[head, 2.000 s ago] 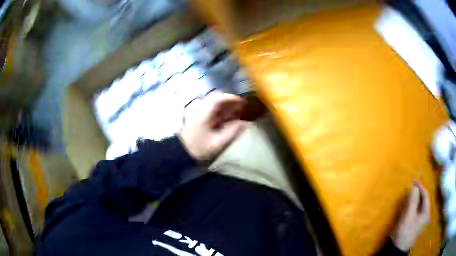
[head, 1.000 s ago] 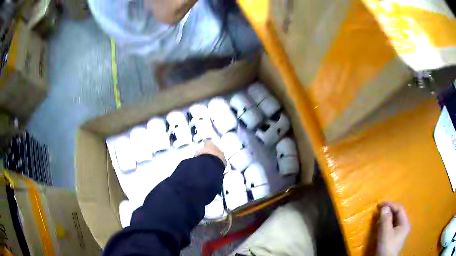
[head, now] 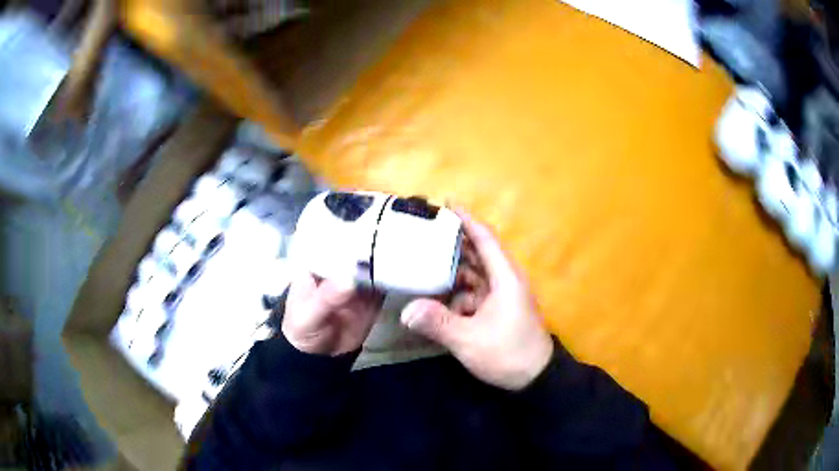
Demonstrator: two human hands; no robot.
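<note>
A white camera body (head: pixel 419 248) with two black faces and a dark seam lies crosswise between my hands, above the near edge of the orange table. My left hand (head: pixel 329 313) holds its rounded end from below. My right hand (head: pixel 492 317) is around its other end, with the thumb at the lower edge and the fingers partly hidden behind it. The end face towards my right hand is turned away from view.
An open carton of camera bodies (head: pixel 92 322) stands at left, below table level. The table (head: pixel 626 221) has orange wrinkled covering. A brown box (head: pixel 322 69) stands at its far left, a white sheet (head: pixel 649 23) at the far edge, and white bodies (head: pixel 782 175) line the right edge.
My left hand has come up out of the carton with a camera body. My right hand has moved from the table to the body's other end. The view has swung right.
</note>
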